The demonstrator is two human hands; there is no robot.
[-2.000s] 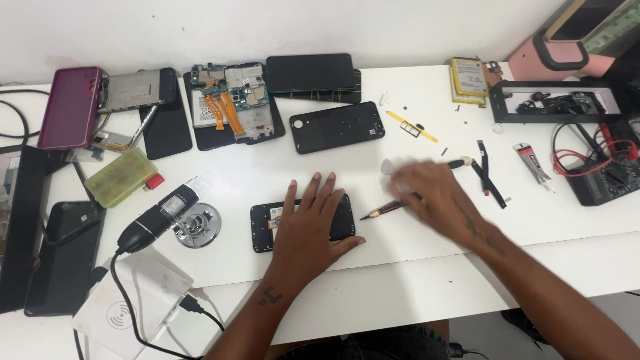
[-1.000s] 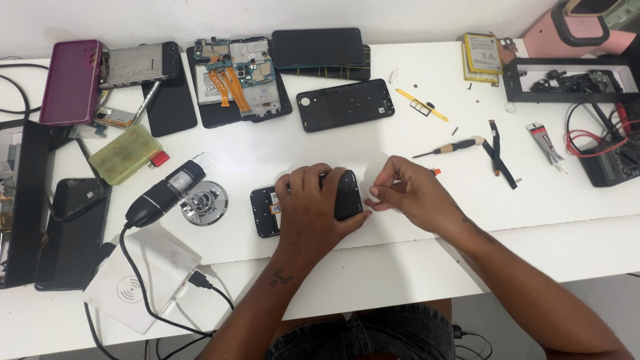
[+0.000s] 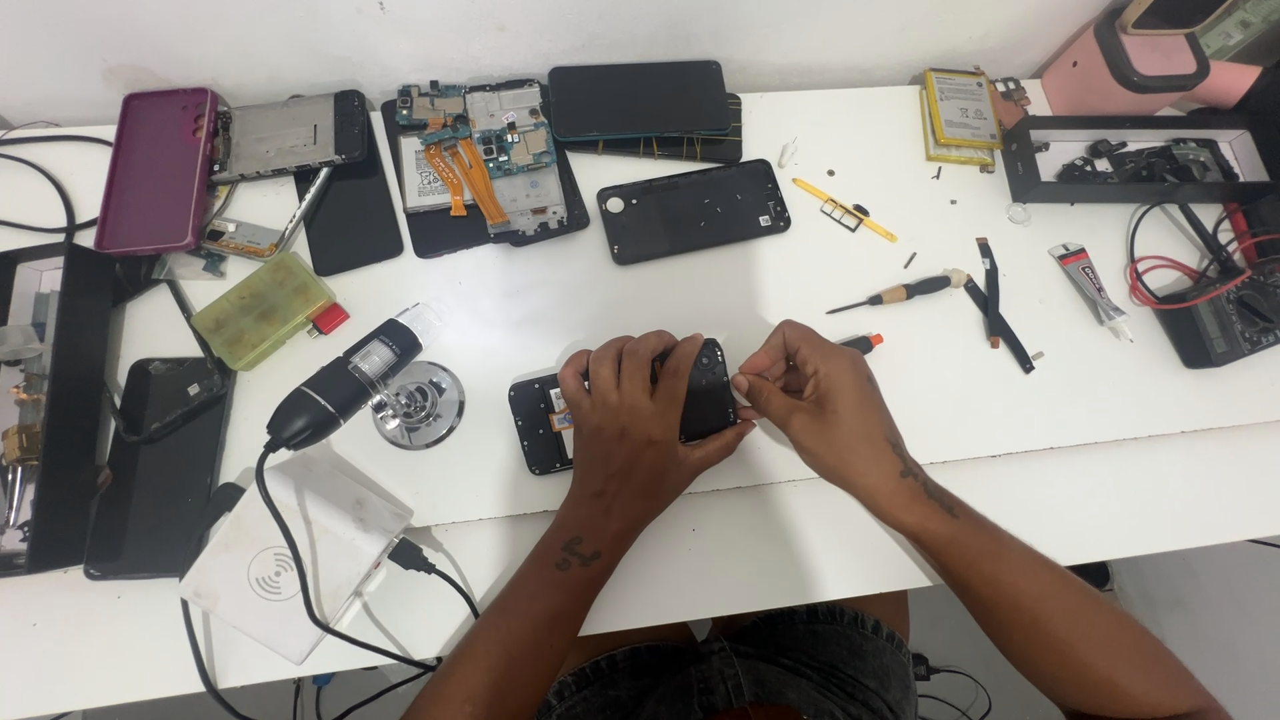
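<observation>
A black smartphone with its back cover off (image 3: 538, 425) lies on the white table, partly under my left hand (image 3: 640, 420). The fingers of that hand are spread over the phone and hold it down, with the thumb along its near edge. My right hand (image 3: 810, 400) is at the phone's right end, thumb and index finger pinched together at its edge; whatever small thing is between them cannot be made out. A screwdriver (image 3: 900, 291) lies up and right of that hand. Part of a tool with a red tip (image 3: 865, 343) shows behind it.
A black back cover (image 3: 695, 212) with small screws on it lies beyond the phone. A digital microscope (image 3: 345, 380) on a round stand is at the left, near a white wireless charging pad (image 3: 290, 560). Flex cables (image 3: 990, 300), a glue tube (image 3: 1090, 285) and a multimeter (image 3: 1220, 310) lie at the right.
My right hand has let go of the screwdriver, which now lies on the table, and has moved left to the phone's right end. My left hand stays on the phone.
</observation>
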